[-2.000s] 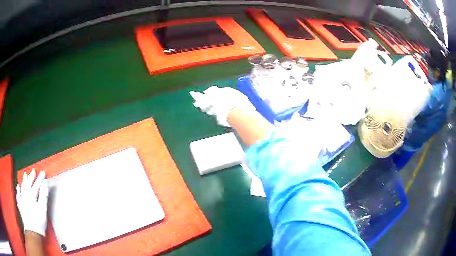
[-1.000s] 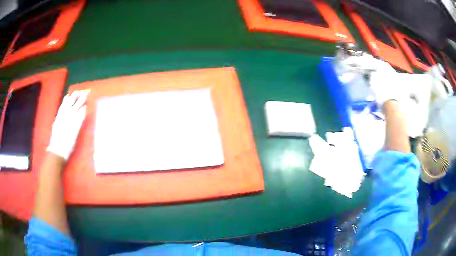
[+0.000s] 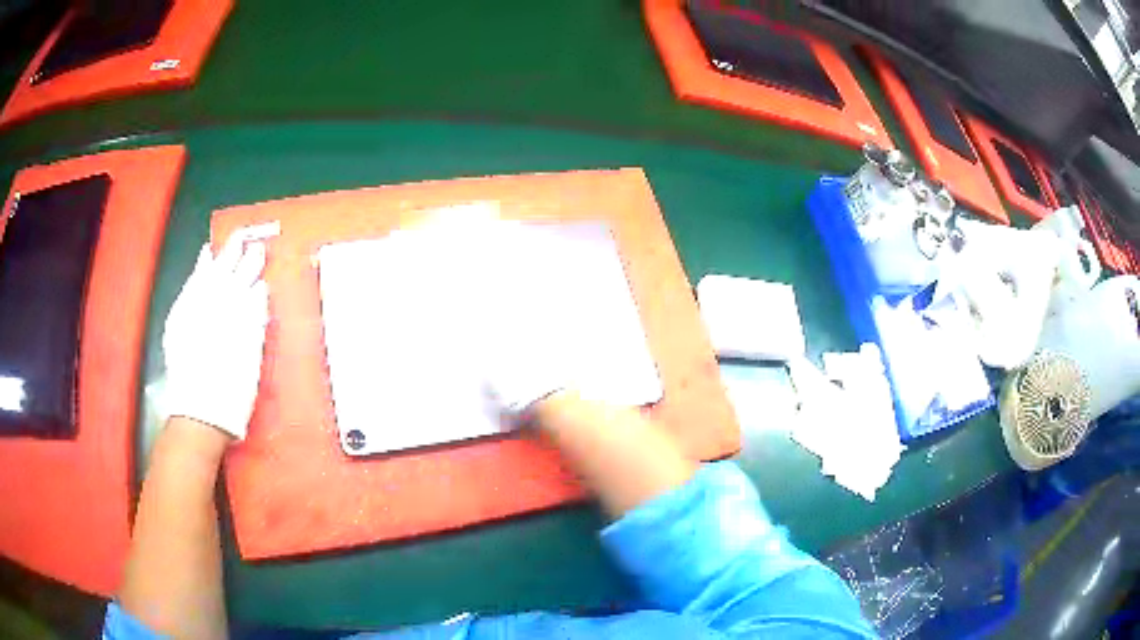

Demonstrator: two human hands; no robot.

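Note:
A flat screen unit (image 3: pixel 438 338), pale side up with a dark round mark near its lower left corner, lies on an orange-red foam pad (image 3: pixel 300 500). My left hand (image 3: pixel 219 338), in a white glove, rests on the pad's left margin, beside the unit and not on it. Its fingers point away from me and hold nothing that shows. My right hand (image 3: pixel 531 388) is over the lower middle of the unit. Glare and blur wash it out against the pale surface, so its fingers and any wipe in it cannot be made out.
A white block (image 3: pixel 750 315) and crumpled wipes (image 3: pixel 856 425) lie right of the pad. Beyond them are a blue tray (image 3: pixel 850 269) with bottles, white jugs and a round fan (image 3: pixel 1050 410). Clear film is below the bench edge. Other pads carry black-faced units at left and back.
My right hand has moved left from the tray to the screen unit. My left hand stays at the pad's left side. The view has shifted slightly.

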